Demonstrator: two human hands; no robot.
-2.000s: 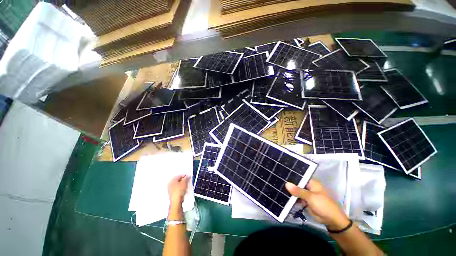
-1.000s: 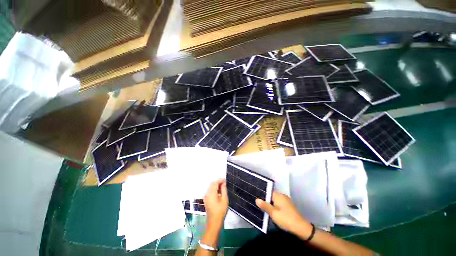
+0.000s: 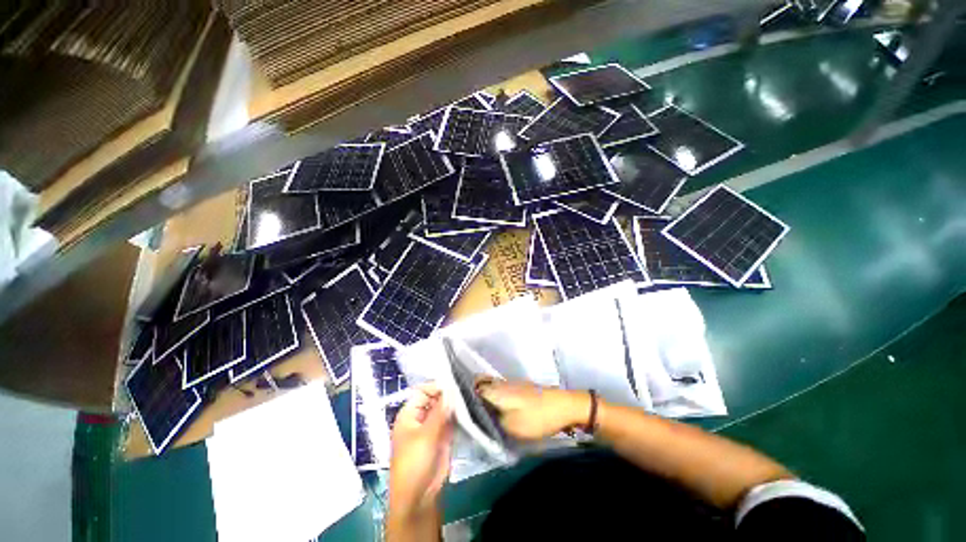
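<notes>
A solar panel [image 3: 472, 400] is held tilted, nearly edge-on, at the bottom centre, with a white bag [image 3: 429, 365] around part of it. My left hand [image 3: 421, 439] pinches the bag at its left side. My right hand [image 3: 530, 411] is at the panel's right face, its fingertips partly hidden. Bagged panels [image 3: 596, 344] overlap to the right of my hands. A pile of empty white bags [image 3: 284, 466] lies at the left. A bare panel [image 3: 371, 408] lies beside my left hand.
Many loose solar panels [image 3: 558, 167] are heaped on a cardboard sheet [image 3: 496, 277] across the green bench [image 3: 837, 228]. Stacks of flattened cartons [image 3: 350, 40] stand on the shelf [image 3: 318, 116] above. Blurred dark items lie at the far upper right.
The panel has turned from face-up to nearly edge-on, with the white bag now around part of it. My right hand has moved in against it. The whole view has shifted and tilted.
</notes>
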